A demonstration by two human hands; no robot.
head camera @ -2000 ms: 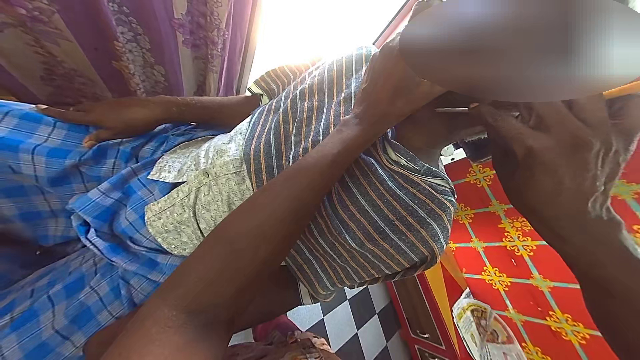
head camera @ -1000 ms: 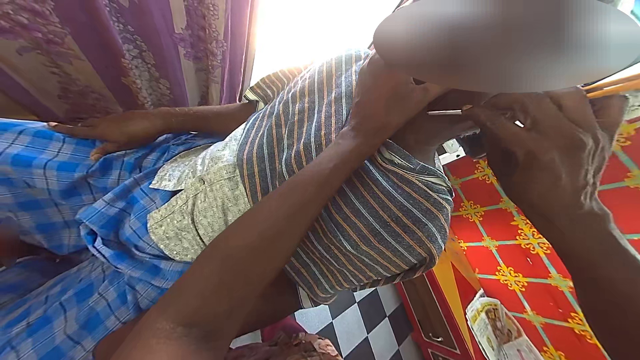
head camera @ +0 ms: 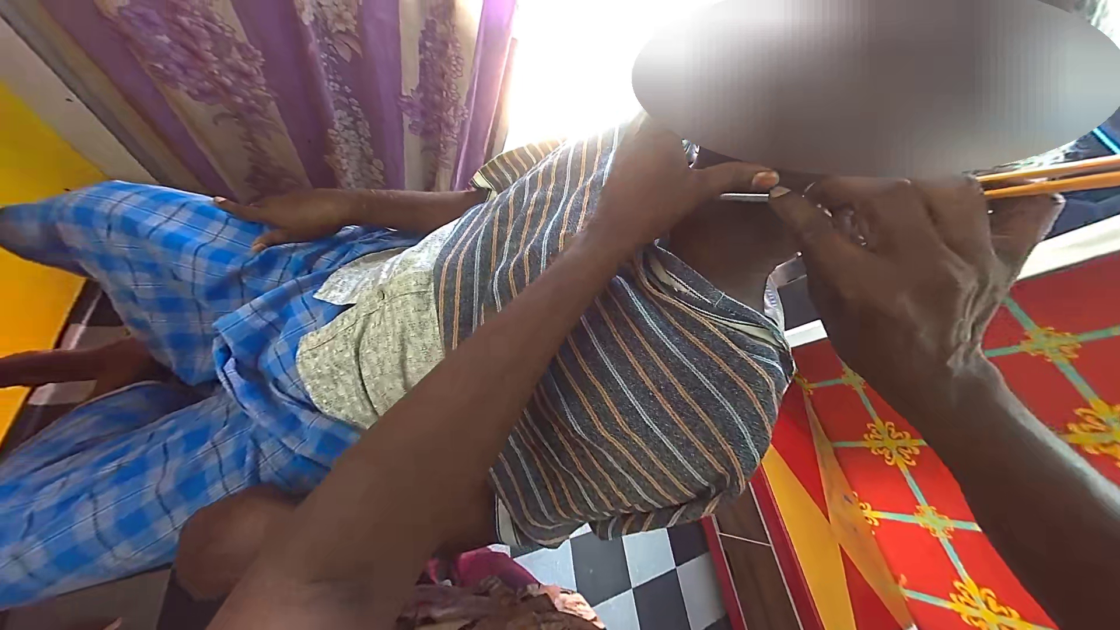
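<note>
A person in a striped shirt (head camera: 542,262) and a blue checked cloth (head camera: 175,262) leans back, the face blurred out. At the lower edge of the face, my right hand (head camera: 910,245) grips a thin metal tool (head camera: 744,198), perhaps scissors; metal shows between its fingers. Two thin orange rods (head camera: 1050,181) stick out beyond this hand, their hold partly hidden. My left hand (head camera: 661,179) lies by the jaw and neck, thumb stretched along the metal towards my right fingertips. Its other fingers are mostly hidden.
The person's own hand (head camera: 306,214) rests on the checked cloth. A purple flowered curtain (head camera: 350,87) hangs behind, beside a bright window (head camera: 569,70). Red patterned panelling (head camera: 919,472) stands at the right, with a black-and-white checked floor (head camera: 621,569) below.
Both my hands remain at the lower face. My left thumb shows more plainly beside the metal now. The view has shifted, bringing a yellow surface in at the far left.
</note>
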